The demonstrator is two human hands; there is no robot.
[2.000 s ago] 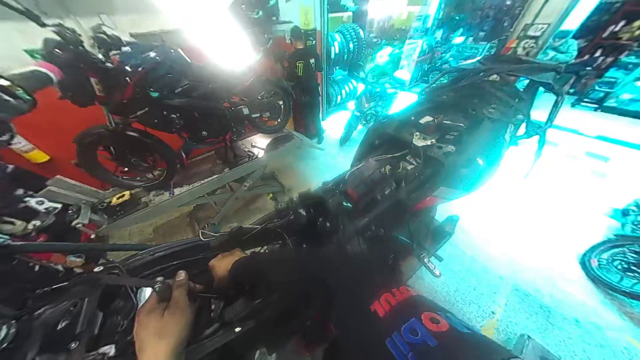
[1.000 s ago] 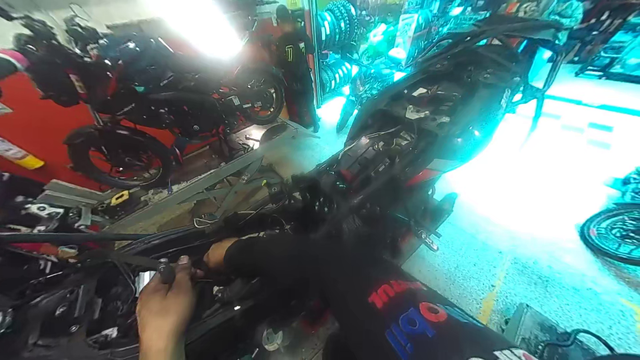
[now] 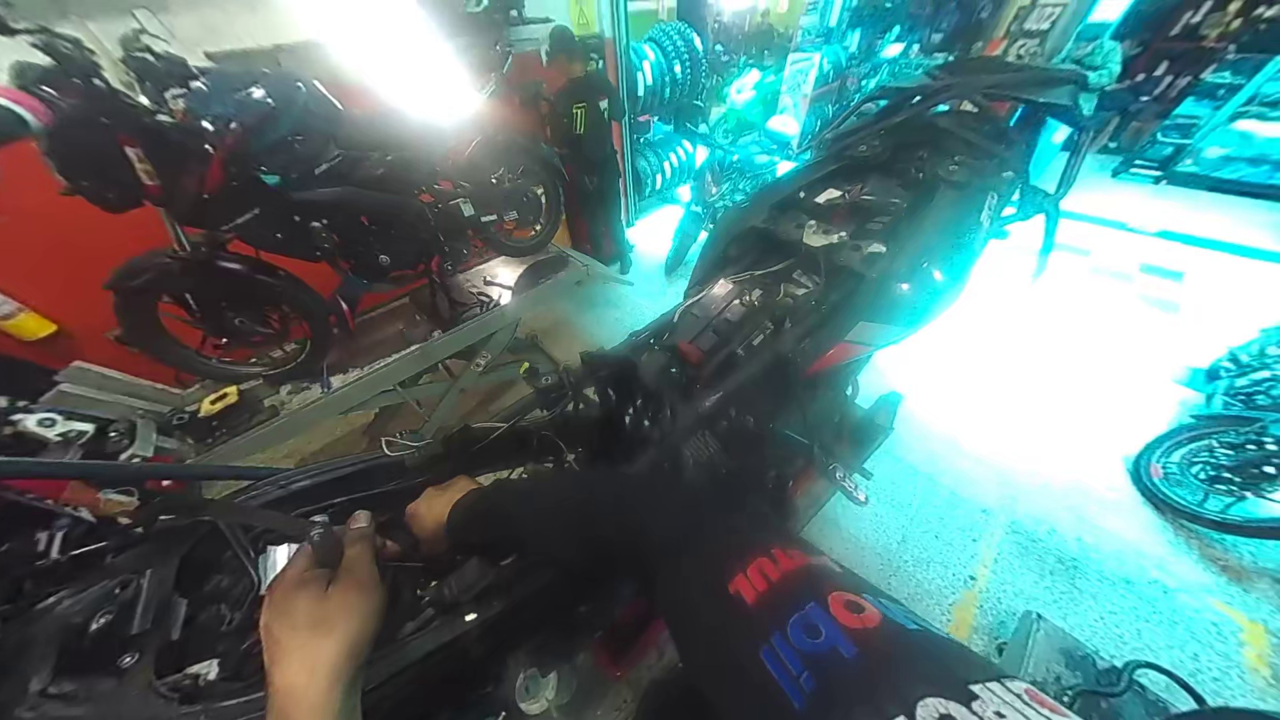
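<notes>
My left hand (image 3: 325, 610) is at the lower left, its thumb and fingers closed on a small dark part (image 3: 322, 543); a pale, shiny piece (image 3: 277, 562) shows beside the fingers. Just to the right, my right hand (image 3: 435, 512) reaches in from a black sleeve with printed lettering, its fingers curled beside another dark piece and partly hidden. Both hands are over the front section of a partly stripped motorcycle (image 3: 715, 320), among black panels (image 3: 90, 620) and cables. Its uncovered middle and tail stretch to the upper right.
A metal lift frame (image 3: 400, 375) lies beyond the motorcycle. Another black motorcycle (image 3: 330, 225) stands at the left against a red wall. A person (image 3: 590, 150) stands behind, near racked tyres (image 3: 665, 110). A wheel (image 3: 1215, 475) is at the right, and a grey metal object (image 3: 1050, 655) lower right.
My left hand stays closed on the small dark part and my right hand remains beside it. The view has shifted slightly, bringing the grey metal object at lower right into sight.
</notes>
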